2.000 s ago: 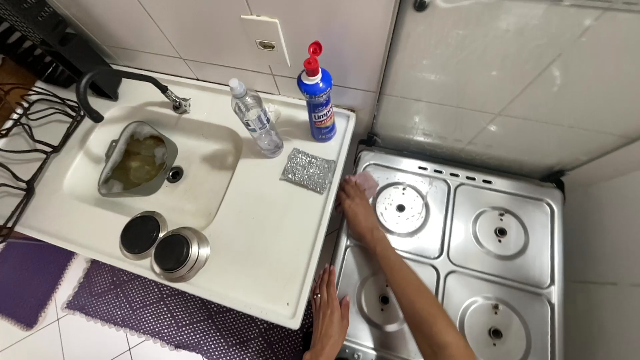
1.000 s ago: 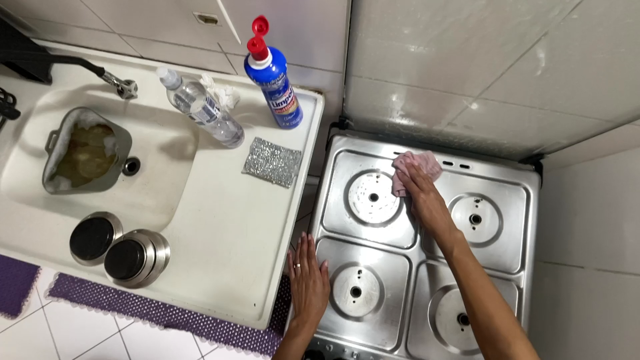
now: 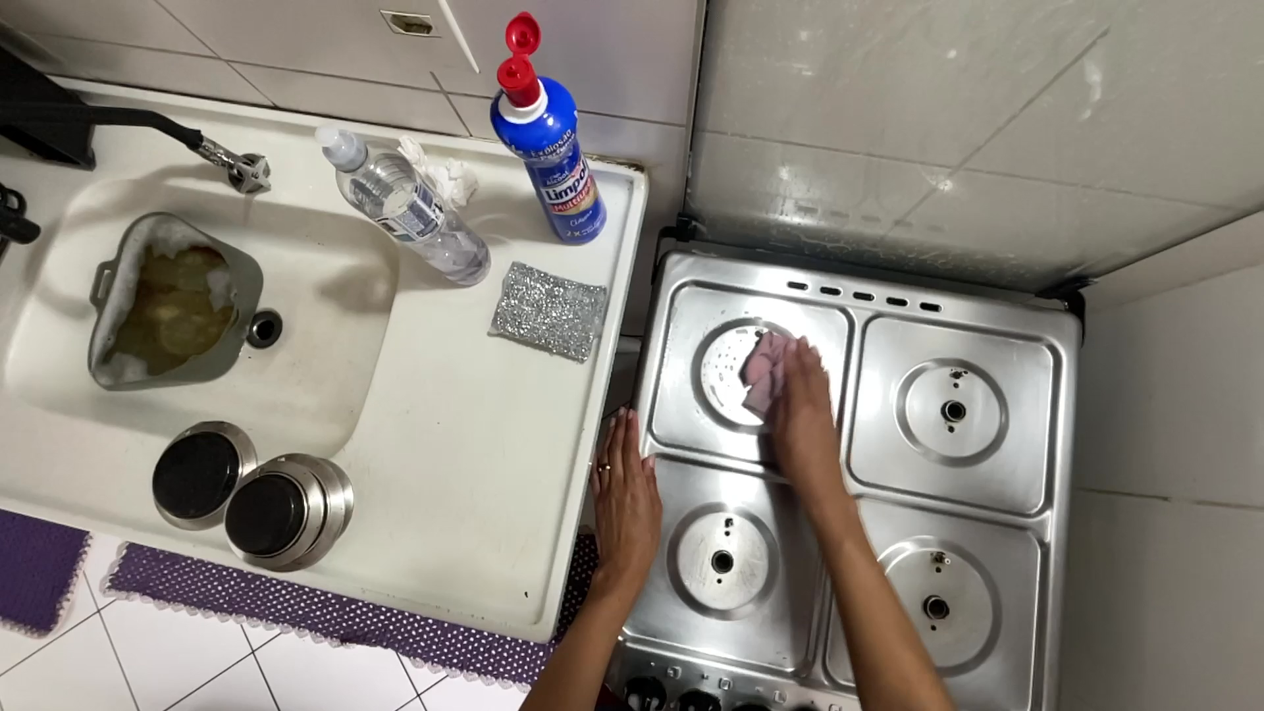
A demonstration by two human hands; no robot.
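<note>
My right hand presses a folded pink cloth onto the back left burner recess of the stainless steel stovetop. The cloth covers part of that round recess, where small spots show. My left hand lies flat with fingers extended at the stove's left edge, beside the sink counter, a ring on one finger and nothing held. The other burner recesses are bare, without caps or grates. On the counter are a silver scouring sponge, a blue cleaner bottle with its red cap flipped up, and a clear plastic bottle.
In the white sink sits a grey tub of cloudy, foamy liquid beneath a black faucet. Stacked burner parts with black caps stand on the counter's front edge. A glass lid stands upright behind the stove. Purple mats lie on the floor.
My right hand with the cloth has moved from the stovetop's back edge to the back left burner recess. My left hand stays near the stove's left edge.
</note>
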